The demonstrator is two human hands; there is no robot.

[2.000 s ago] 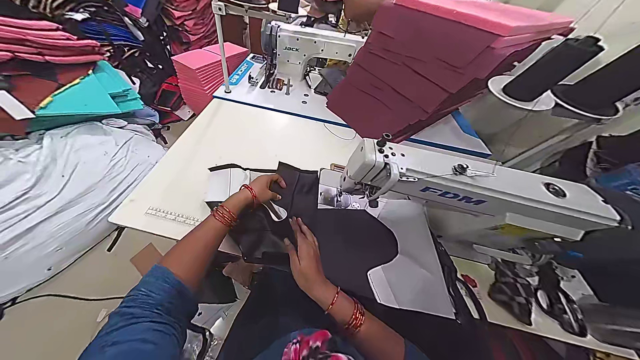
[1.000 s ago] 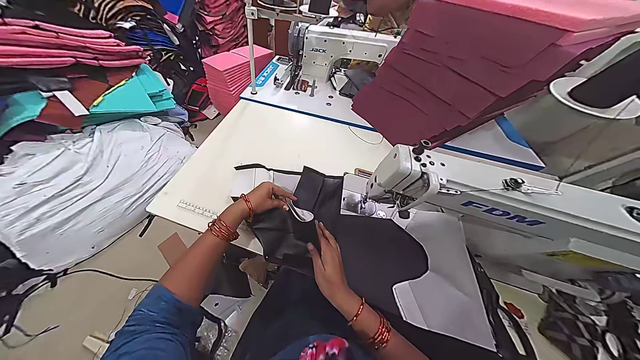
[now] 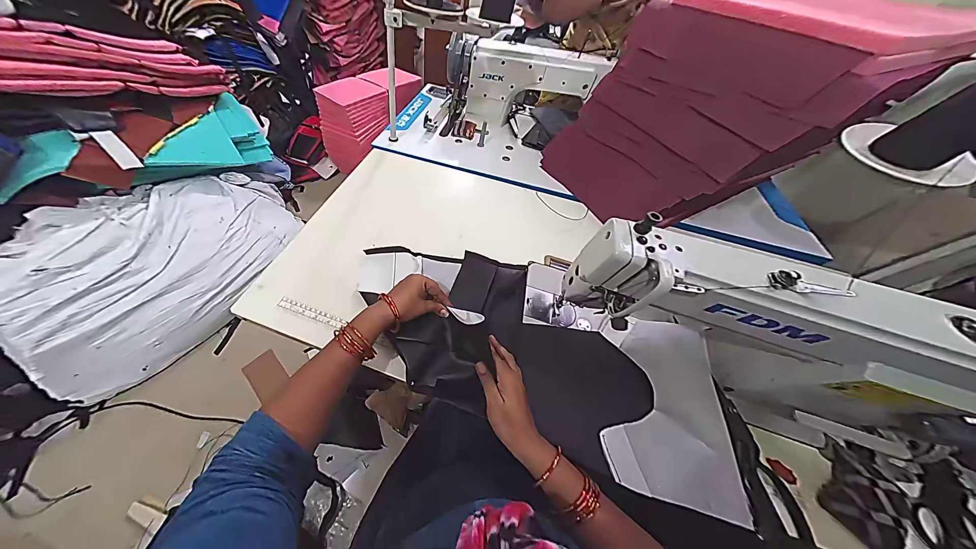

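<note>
A black fabric piece (image 3: 579,374) with a pale backing (image 3: 686,435) lies across the front of the white sewing table, left of and below the head of an industrial sewing machine (image 3: 621,267). My left hand (image 3: 418,299) pinches a folded edge of the black fabric, where a small pale strip (image 3: 467,315) shows between the layers. Flat on the fabric, just right of that fold, rests my right hand (image 3: 505,393), its fingers extended and gripping nothing. The machine's needle area is right of both hands, above the metal plate (image 3: 540,305).
A short ruler (image 3: 309,311) lies at the table's left edge. Behind stand a second sewing machine (image 3: 518,72) and a pink stack (image 3: 351,114). Maroon sheets (image 3: 709,107) are piled at upper right. White cloth (image 3: 145,274) heaps at left.
My left hand still holds the fold, which shows less of its pale side than one second ago. The view has swung slightly.
</note>
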